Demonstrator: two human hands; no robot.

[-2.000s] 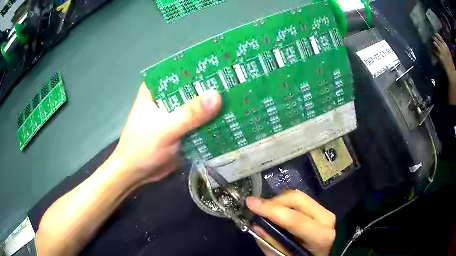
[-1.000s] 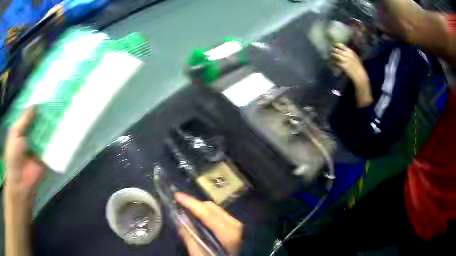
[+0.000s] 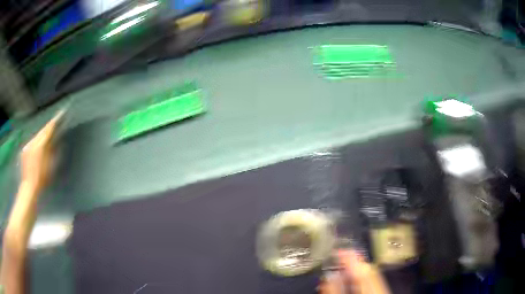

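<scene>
The whole view is blurred. My left hand (image 3: 39, 155) reaches up at the far left over the belt. A thin pale shape lies at its fingertips, and whether it holds anything cannot be told. My right hand (image 3: 356, 272) is low, cut off by the bottom edge, closed around the blurred soldering iron (image 3: 341, 247), whose tip is not clear. The solder waste cup (image 3: 295, 242), a pale round tub with silvery dross, is just left of my right hand. Two green PCB panels lie apart on the belt, one left of centre (image 3: 162, 113) and one farther back (image 3: 356, 61).
The wide belt (image 3: 247, 135) curves across behind the black mat (image 3: 172, 235). Right of the cup are the yellow-tan sponge (image 3: 395, 243), the dark iron stand (image 3: 391, 198) and the feeder (image 3: 475, 218) with the green-flanged reel (image 3: 452, 118). Green shows at the far left edge (image 3: 8, 148).
The view has swung left. My left hand has moved away to the far left, and the large panel it held is no longer clearly seen in it. My right hand stays beside the cup.
</scene>
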